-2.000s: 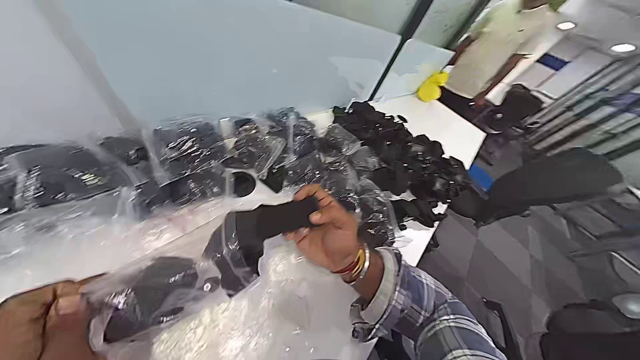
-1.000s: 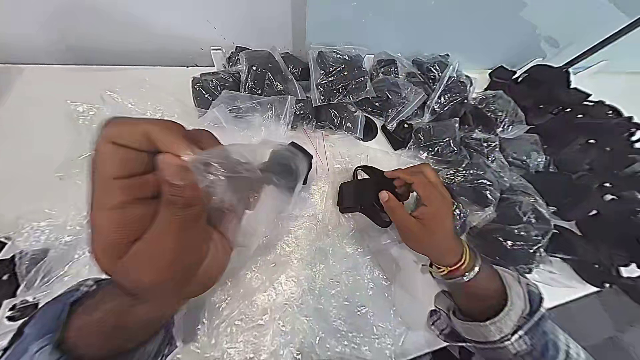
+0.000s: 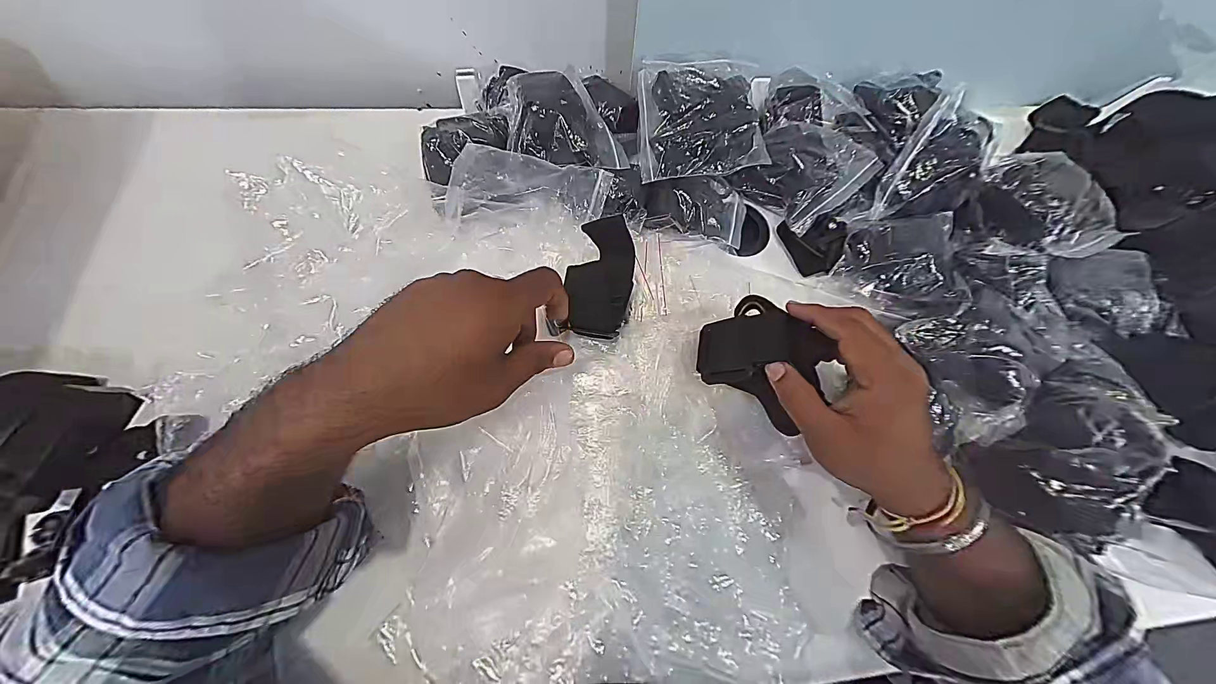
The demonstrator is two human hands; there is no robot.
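My right hand grips a folded black strap-like item that has a small loop at its top, between thumb and fingers. To its left, my left hand is beside a second black folded piece, its fingertips at that piece's left edge; whether they pinch it is hard to tell. Under both hands lies a spread of loose clear plastic bags. Behind them, several zip bags with black items inside stand and lie in a heap.
More bagged black items are piled on the right, with loose black pieces beyond them. At the left edge of the white table lies another dark heap. A low partition runs along the back.
My left hand held up a clear bag one second ago; now it is lower, beside the black piece, without that raised bag. My right hand keeps its black item. The view has swung since two seconds ago.
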